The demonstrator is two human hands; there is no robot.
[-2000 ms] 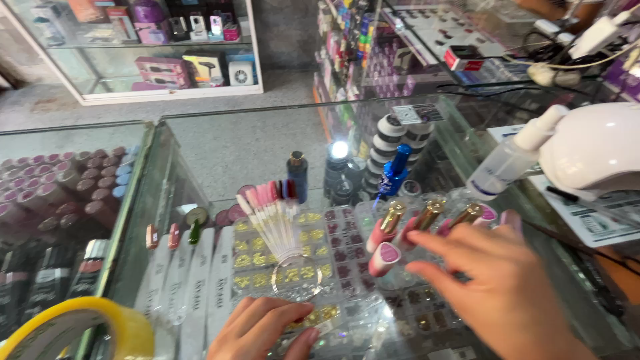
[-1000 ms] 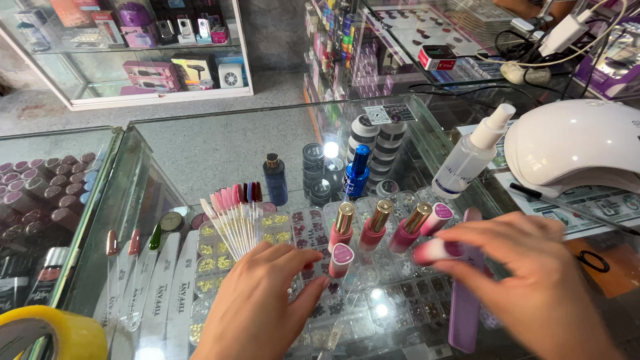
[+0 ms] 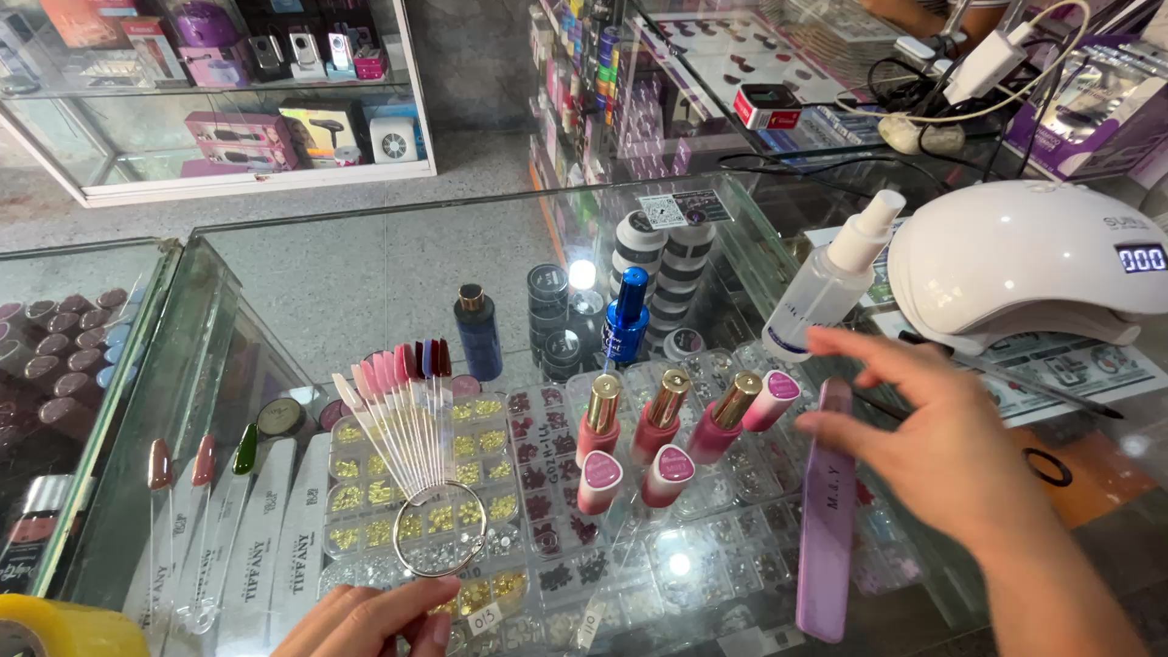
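My left hand [image 3: 370,620] is low in the view, its fingertips at the metal ring [image 3: 440,529] of a fan of nail colour swatches [image 3: 401,411]; whether it grips the ring I cannot tell. My right hand [image 3: 922,429], fingers apart and empty, hovers by the upper end of a purple nail file [image 3: 826,520]. Left of the file stand several pink nail polish bottles with gold caps [image 3: 659,415]. Pink bottles with purple tops [image 3: 599,482] stand in front and one to their right. A blue polish bottle [image 3: 627,315] is behind them.
A clear spray bottle [image 3: 835,278] and a white nail lamp [image 3: 1031,255] stand at right. Rhinestone boxes [image 3: 493,511] show under the glass counter [image 3: 383,274]. Yellow tape [image 3: 68,625] is at lower left, near swatch sticks [image 3: 203,493]. Cables [image 3: 922,146] lie behind.
The purple-topped bottles that were at both hands one second ago now stand among the others, let go. My left hand has moved back to the swatch ring; my right hand is now empty.
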